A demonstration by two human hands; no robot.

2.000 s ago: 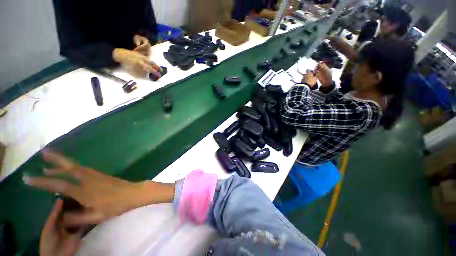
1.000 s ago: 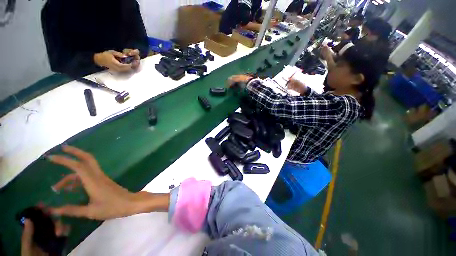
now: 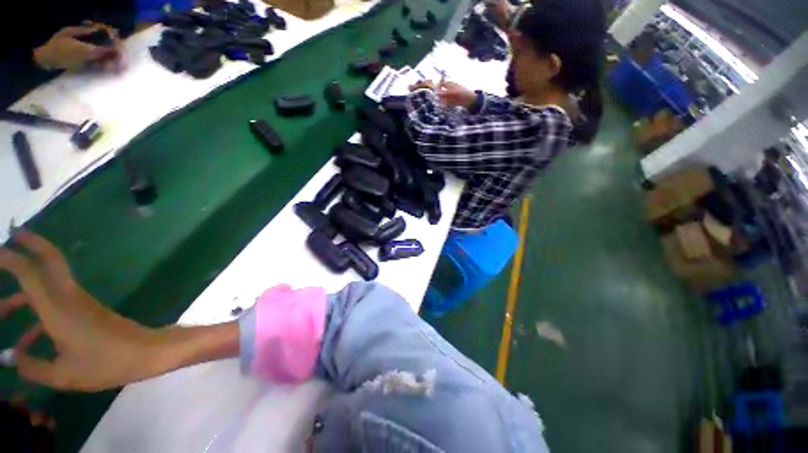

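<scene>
My right hand [image 3: 84, 341] is at the left edge, above the green belt. Its upper fingers are spread, and a small white piece [image 3: 8, 357] shows between the thumb and a lower finger. A dark, blurred shape [image 3: 27, 429] lies in the bottom left corner with a few skin-toned patches. I cannot make out my left hand or its grip there. A heap of black device units [image 3: 363, 186] lies on the right part of the white worktop [image 3: 266, 265].
The green belt [image 3: 213, 177] carries spaced black units. Across it are a hammer [image 3: 86, 133], a black rod-like tool [image 3: 27, 159], another heap of units [image 3: 213, 40] and a person's hands. A tiny dark speck [image 3: 236, 310] lies near my sleeve. A co-worker in plaid sits at right by a blue stool [image 3: 474, 257].
The view has swung right, so the scene sits further left. My left hand and the black unit it held have slid into the bottom left corner. A white piece now shows at my right fingertips.
</scene>
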